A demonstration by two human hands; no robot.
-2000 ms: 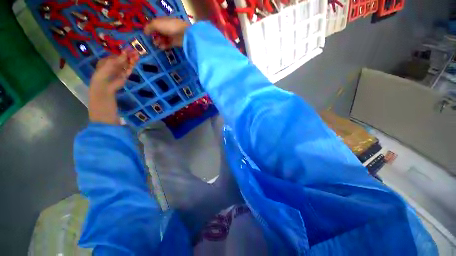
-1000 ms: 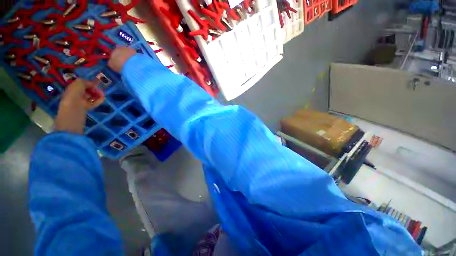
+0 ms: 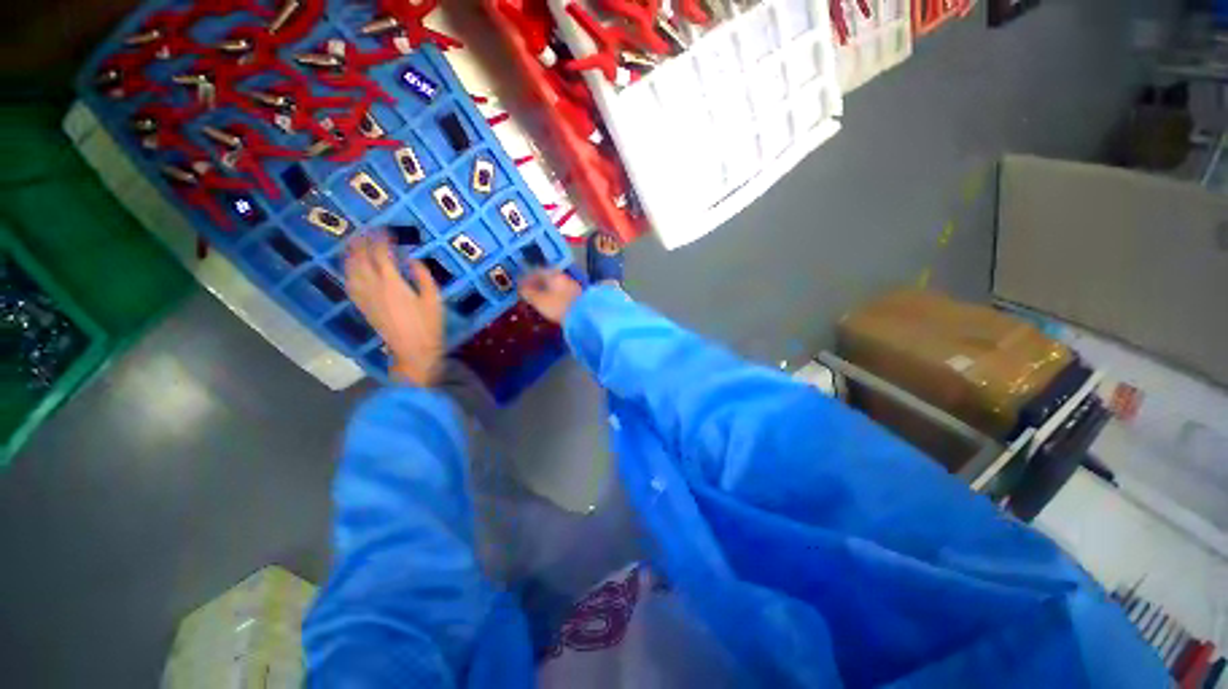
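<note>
The blue compartment tray (image 3: 307,269) lies tilted in view at upper left. Red spring clamps (image 3: 276,101) grip units in its far part. Small electronic units with pale rims (image 3: 449,202) sit unclamped in several nearer pockets. My left hand (image 3: 400,307) is over the near pockets, fingers and thumb apart, with nothing visible in it. My right hand (image 3: 550,294) is at the tray's near right corner, beside the clamp bin (image 3: 532,377), which holds loose red clamps. Its fingers look curled, and I cannot tell whether it holds anything.
A pale board (image 3: 269,323) edges the tray on the left, with a green crate (image 3: 101,343) beyond. A white tray (image 3: 741,115) and a red tray (image 3: 613,202) stand to the right, both with clamps. A carton (image 3: 956,357) is at right. A pale object (image 3: 243,633) is at lower left.
My right hand has moved from among the clamps to the tray's near right corner. My left hand has opened and lies over nearer pockets. More unclamped units show, and the view has shifted.
</note>
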